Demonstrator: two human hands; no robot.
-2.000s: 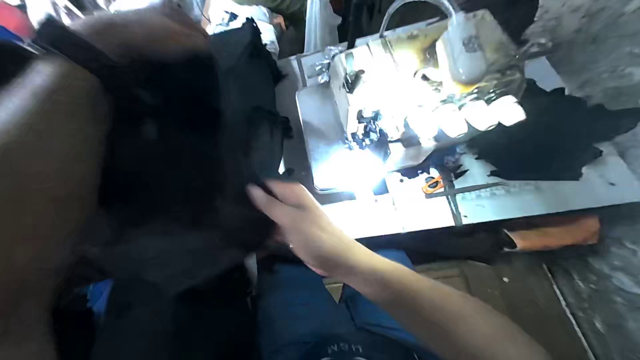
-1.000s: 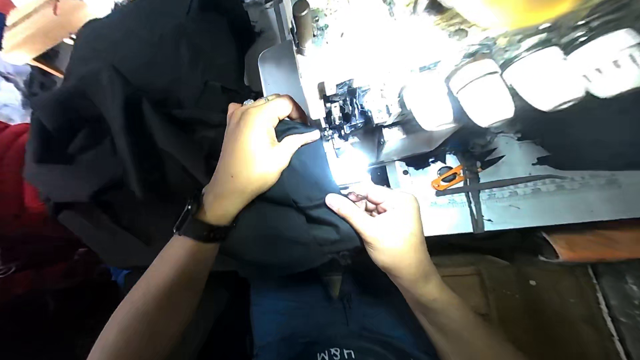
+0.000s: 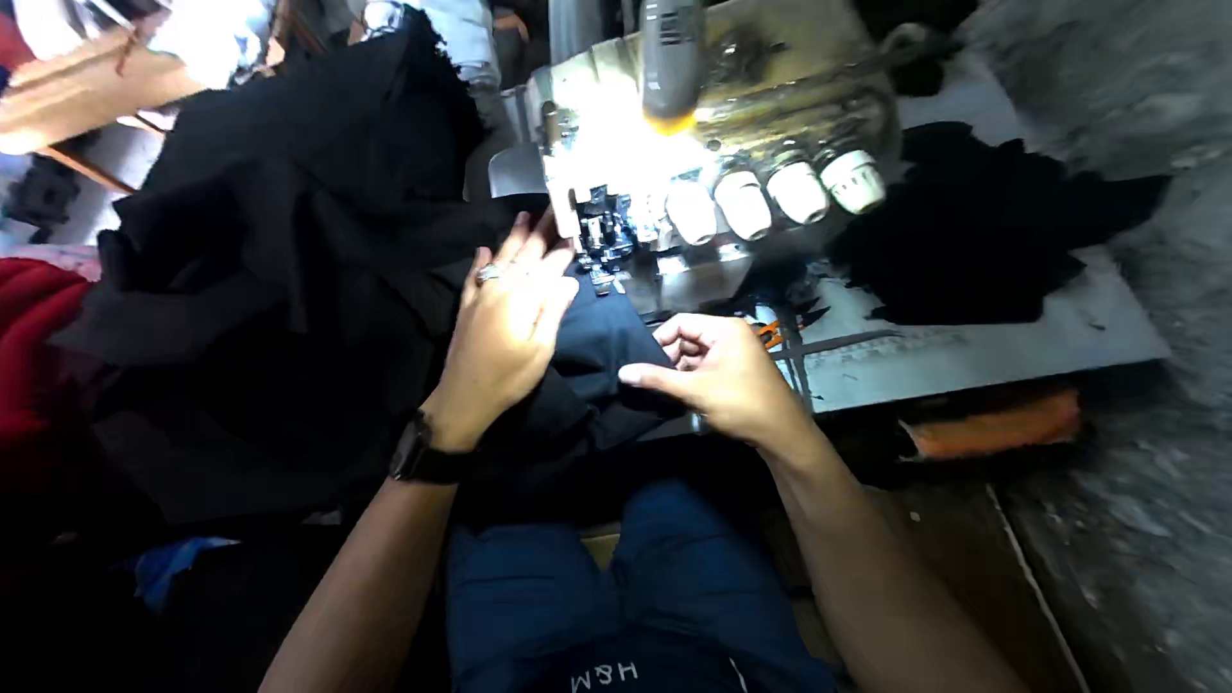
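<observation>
Black fabric (image 3: 289, 260) spreads from the left up to the presser foot (image 3: 603, 279) of an overlock sewing machine (image 3: 770, 87). My left hand (image 3: 515, 322), with a ring and a dark wristband, lies flat on the cloth just left of the foot, fingers pointing away from me. At the near right edge of the cloth, my right hand (image 3: 712, 371) pinches it between thumb and curled fingers. Orange-handled thread snips (image 3: 770, 334) lie on the table right behind that hand. A bright lamp (image 3: 672, 67) lights the machine head.
Several white tension dials (image 3: 797, 192) line the machine's front. A pile of black cloth pieces (image 3: 982, 221) lies on the pale table (image 3: 962, 371) at right, beside a rough grey wall (image 3: 1155, 481). Red fabric (image 3: 38, 356) is at far left, a wooden surface (image 3: 96, 87) at upper left.
Two seconds ago the black fabric was bunched up at left with my right hand at its edge; now both hands are on it at the machine. Since one second ago, my left hand has flattened out.
</observation>
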